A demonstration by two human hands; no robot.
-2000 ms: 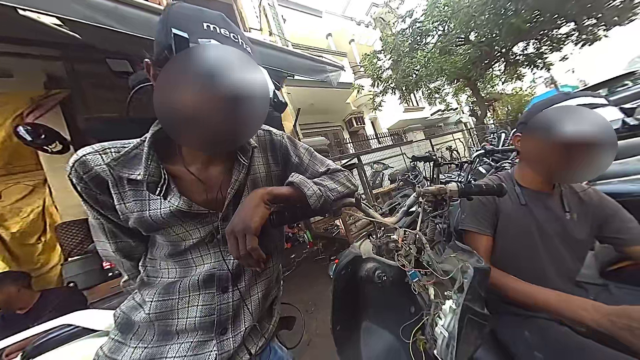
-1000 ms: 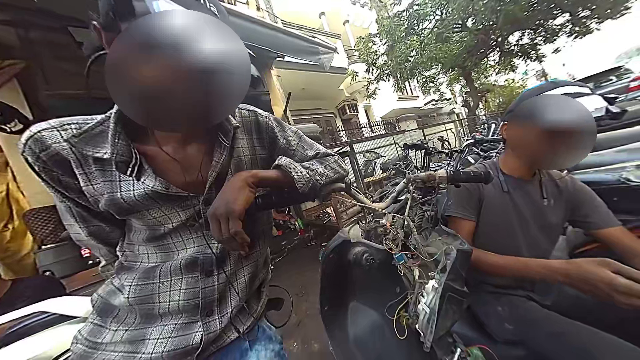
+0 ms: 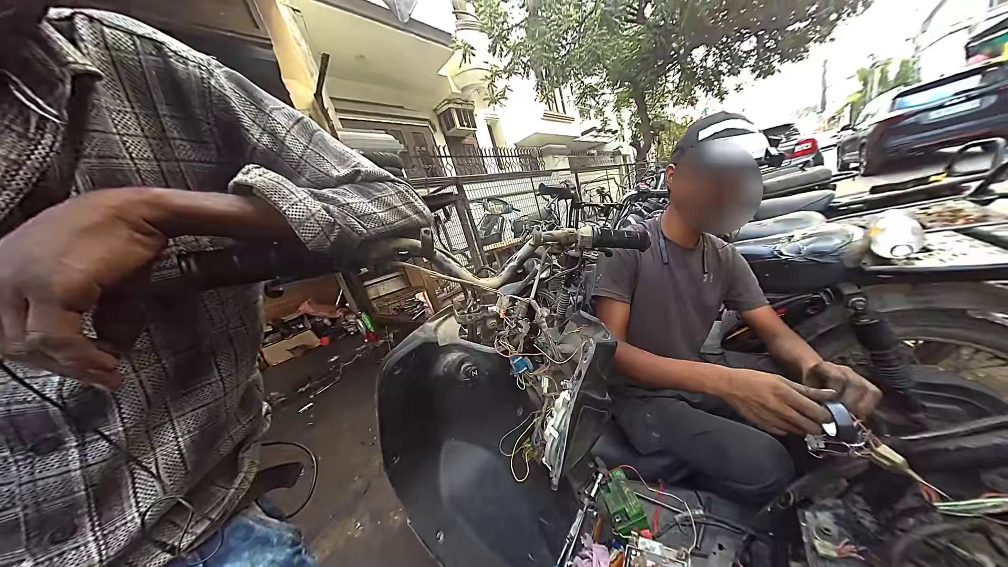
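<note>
Neither my left hand nor my right hand is in view. Before me stands a partly stripped scooter with bare handlebars [image 3: 504, 276], a tangle of loose wires [image 3: 524, 323] and a black front panel [image 3: 465, 457]. A person in a checked shirt [image 3: 157, 118] rests a forearm across the left handlebar grip [image 3: 228, 264], the hand hanging loosely. At the right a seated person in a grey T-shirt [image 3: 685, 291] holds a small dark ring-shaped part [image 3: 841, 421] with wires attached, using both hands. A green part [image 3: 624, 504] lies among wires at the bottom.
A parked motorcycle [image 3: 795, 244] stands behind the seated person, its wheel at the far right. Behind the scooter runs a metal fence [image 3: 504, 193]. Scraps and small parts [image 3: 315, 323] lie on the ground at the left. Cars [image 3: 921, 122] stand at the upper right.
The view has swung right and down. The seated person's hands, partly out of frame before, now show with the ring-shaped part. The other person's arm stays over the handlebar grip.
</note>
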